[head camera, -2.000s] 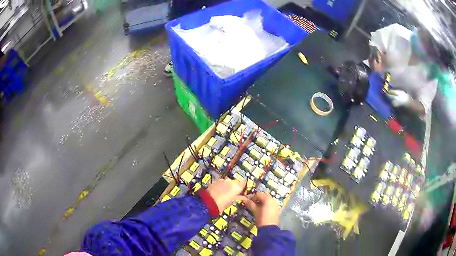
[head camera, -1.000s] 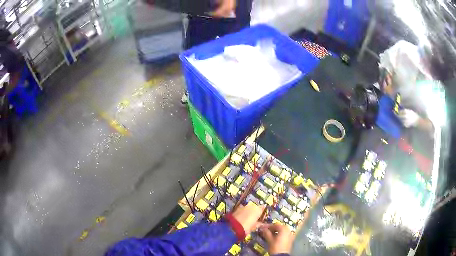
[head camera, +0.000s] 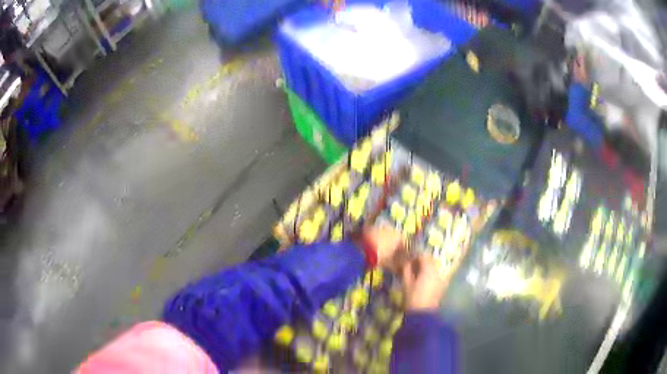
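Observation:
Rows of small circuit boards with yellow blocks (head camera: 344, 321) fill a shallow tray with a tan edge (head camera: 311, 188). Dark thin leads stand up along the tray's left side. My left hand (head camera: 386, 247), with a red cuff at the wrist, is over the middle of the boards. My right hand (head camera: 426, 276) is just right of it, and their fingertips come close together. The frame is blurred, so what the fingers hold, if anything, cannot be told.
A blue crate (head camera: 322, 69) with white liner stands on a green crate (head camera: 311, 124) beyond the tray. A tape roll (head camera: 504, 123), yellow tape patch (head camera: 541, 281) and more boards (head camera: 559, 193) lie to the right. A person's blue sleeve (head camera: 583, 113) shows at the upper right.
The view has tilted down, so the tray and crates sit higher in the picture, and a pink shape shows at the bottom left. Both hands remain close together over the boards.

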